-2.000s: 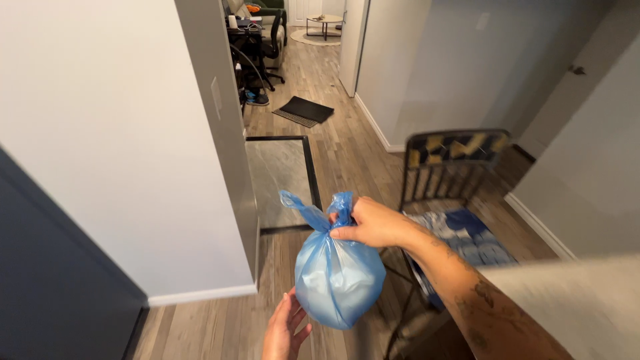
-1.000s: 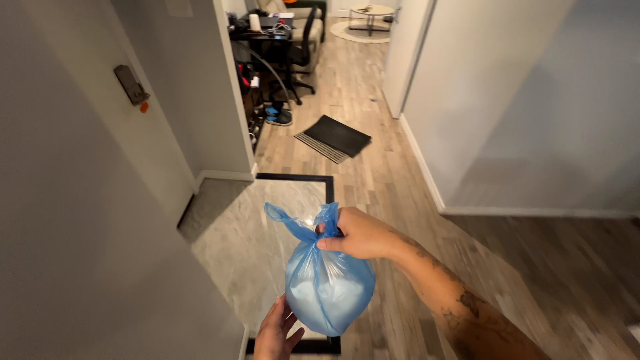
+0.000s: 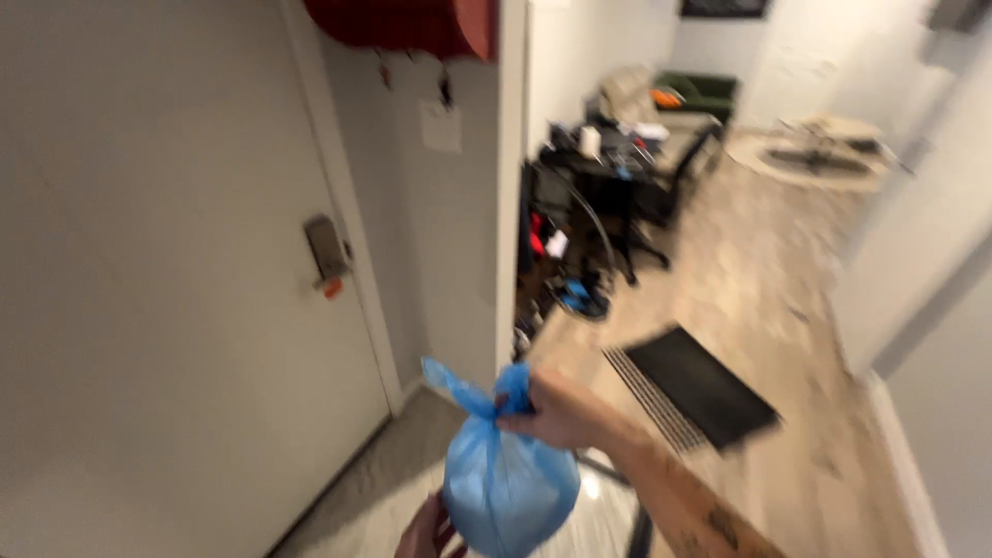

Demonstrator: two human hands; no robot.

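Note:
A tied blue plastic bag (image 3: 511,488), rounded with pale contents, hangs at the lower middle of the head view. Its knotted neck is pinched by my right hand (image 3: 558,411), which comes in from the lower right. Low at the bag's left side is my left hand (image 3: 430,531), partly cut off by the frame's bottom edge; its fingers are partly hidden behind the bag, and whether they bear its weight cannot be told.
A white door (image 3: 178,294) with a metal lock (image 3: 327,249) fills the left. Keys hang under a red wall rack (image 3: 411,27). On the wood floor lies a black mat (image 3: 697,387). Farther back are a cluttered desk (image 3: 612,155), a black office chair (image 3: 666,194) and a round rug (image 3: 806,163).
The view has moved forward and turned left, bringing the door and the red rack into view. The patterned chair has left view. My right hand keeps its hold on the bag's neck.

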